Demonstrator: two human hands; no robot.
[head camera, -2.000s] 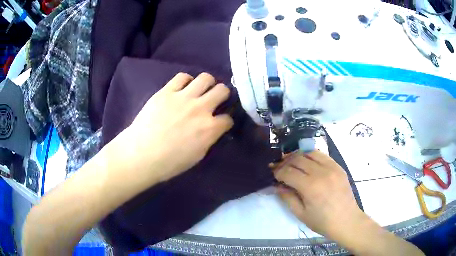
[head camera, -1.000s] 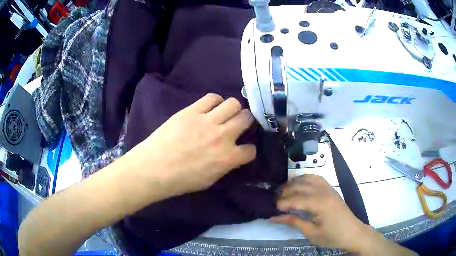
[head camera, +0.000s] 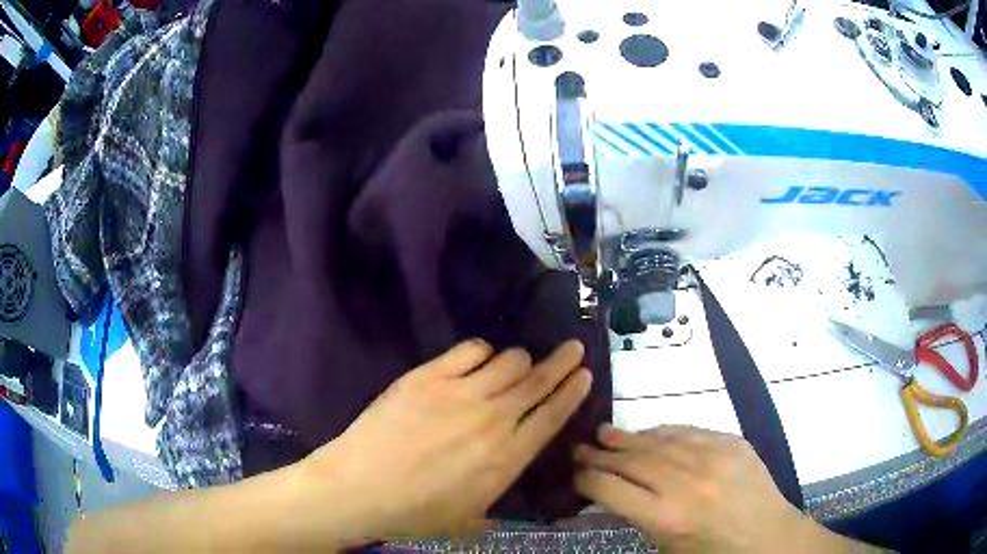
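The dark plum garment (head camera: 368, 206) covers the left of the table, its right edge running under the needle area of the white sewing machine (head camera: 714, 206). My left hand (head camera: 465, 433) lies flat on the garment in front of the needle, fingers slightly spread. My right hand (head camera: 682, 476) has its fingertips on the garment's right edge near the table's front, pinching it. The presser foot (head camera: 588, 292) is partly hidden by the fabric. A dark binding strip (head camera: 747, 379) runs from behind the needle area to the table's front edge, right of my right hand.
Scissors (head camera: 904, 373) with red and orange-yellow handles lie at the right. Grey plaid fabric (head camera: 141, 206) hangs along the garment's left side. A grey object with a round pattern (head camera: 24, 276) stands at the far left. A measuring tape (head camera: 866, 489) follows the front edge.
My left hand has moved down from beside the machine head and flattened on the fabric. My right hand has moved back from the foot towards the front edge. The garment has shifted and its edge runs straighter.
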